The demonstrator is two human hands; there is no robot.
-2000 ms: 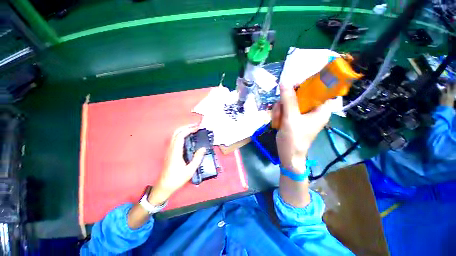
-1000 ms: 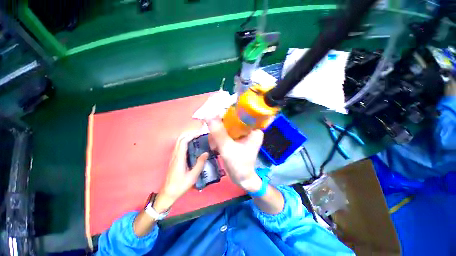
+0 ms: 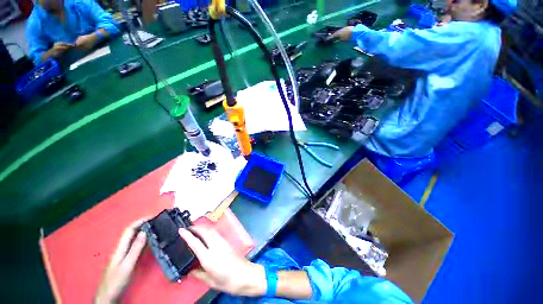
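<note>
A black device housing [image 3: 171,242] is held over the salmon-red work mat [image 3: 89,240]. My left hand [image 3: 124,261] grips its left side. My right hand [image 3: 217,258] holds its right side, fingers on top. The orange electric screwdriver [image 3: 238,127] hangs free, upright, above the blue screw tray [image 3: 260,178], which is filled with dark tiny parts. The green-topped screwdriver [image 3: 190,127] hangs tilted over white paper [image 3: 184,193] with dark screws on it.
Blue-handled pliers [image 3: 321,151] lie right of the tray. Black units [image 3: 345,95] are piled beyond, beside a person in a blue smock [image 3: 440,77]. An open cardboard box [image 3: 411,237] with clear bags stands at lower right. Another person [image 3: 71,29] sits at upper left.
My right hand has let go of the orange screwdriver, which now hangs, and has taken hold of the housing. The view has swung to the right, and the housing is tilted differently.
</note>
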